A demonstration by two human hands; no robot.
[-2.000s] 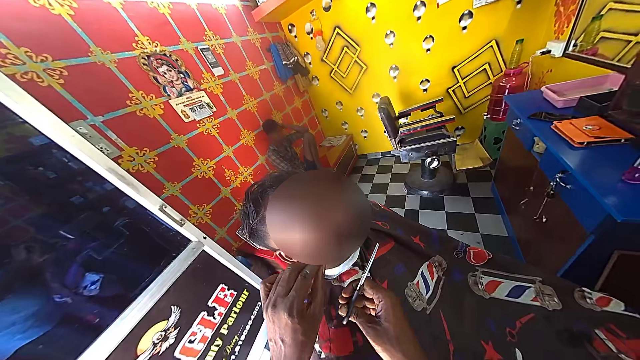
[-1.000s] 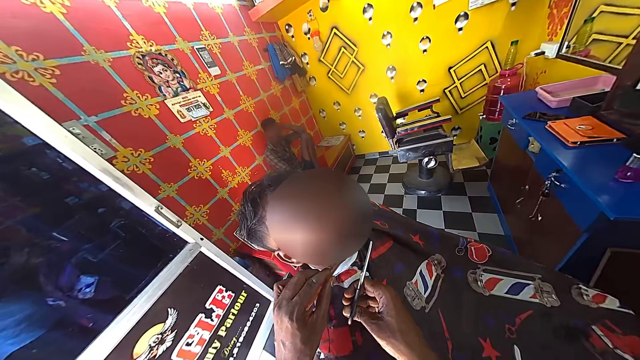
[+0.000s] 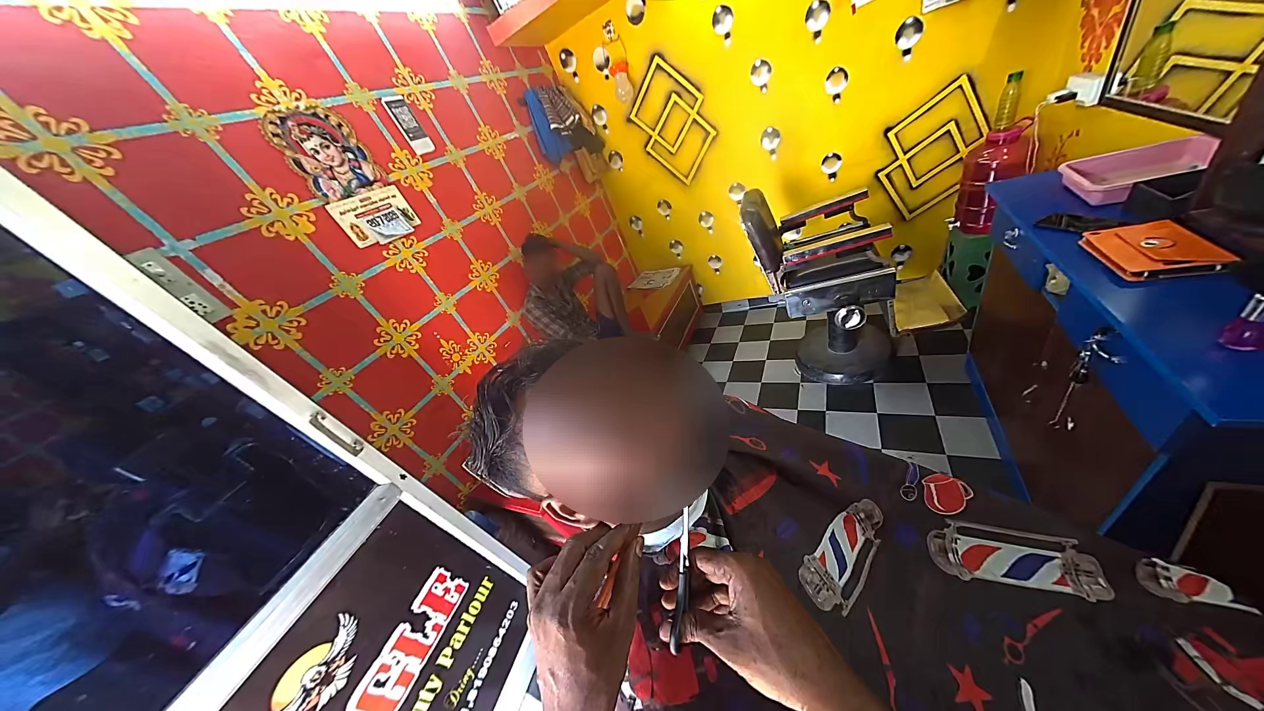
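A person's head [image 3: 499,420] with short dark hair leans back, the face blurred. A black barber's cape [image 3: 918,553] printed with barber poles, scissors and stars covers the body. My right hand [image 3: 736,612] holds a pair of scissors [image 3: 682,573], its blades pointing up beside the neck and jaw. Just left of it, my left hand [image 3: 588,602] is near the ear and jaw, its fingers around a thin orange comb [image 3: 608,578], partly hidden. A white strip [image 3: 664,535] shows at the neck.
A glass door with a metal frame [image 3: 390,486] stands at the left. Behind the head, another person [image 3: 563,296] sits by the red wall. A barber's chair [image 3: 839,286] stands on the checkered floor. At the right, a blue counter [image 3: 1116,257] holds a pink tray [image 3: 1136,173] and an orange case [image 3: 1155,247].
My left hand has shifted slightly beside the jaw, and the orange comb shows more plainly between its fingers. The scissors remain upright in my right hand.
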